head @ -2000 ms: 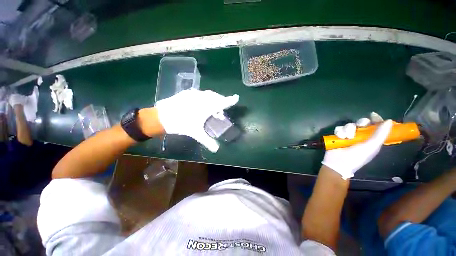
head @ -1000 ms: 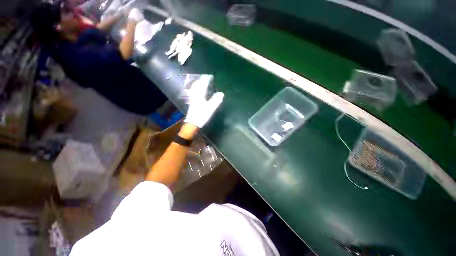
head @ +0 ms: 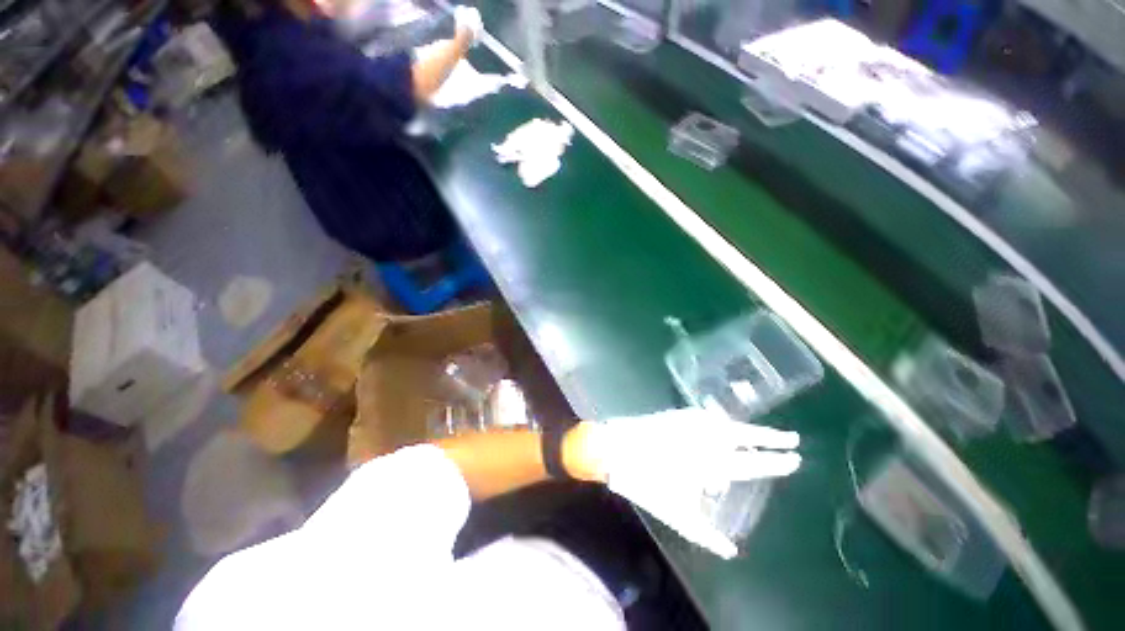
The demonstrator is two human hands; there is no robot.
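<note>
My left hand (head: pixel 685 468), in a white glove, is over the green bench near its front edge. Its fingers reach right and its thumb points down. A clear plastic housing (head: pixel 744 503) lies between thumb and fingers, partly hidden by the hand and blurred. The clear parts tray (head: pixel 790 370) is just beyond the hand, with small white pieces in it. The clear screw tray (head: pixel 981 561) is to the right, against the rail, with a thin white wire (head: pixel 841 536) beside it. My right hand and the screwdriver are not in view.
Crumpled white cloth (head: pixel 535 150) lies farther up the bench. A pale rail (head: pixel 728 253) divides bench from conveyor, which carries clear housings (head: pixel 956 388). An open carton (head: pixel 370 401) with clear housings stands on the floor at left. A co-worker (head: pixel 327 123) in dark clothes is beyond it.
The view has swung left. My left hand has moved back along the bench from the far housing to beside the parts tray, and that housing has left its former spot.
</note>
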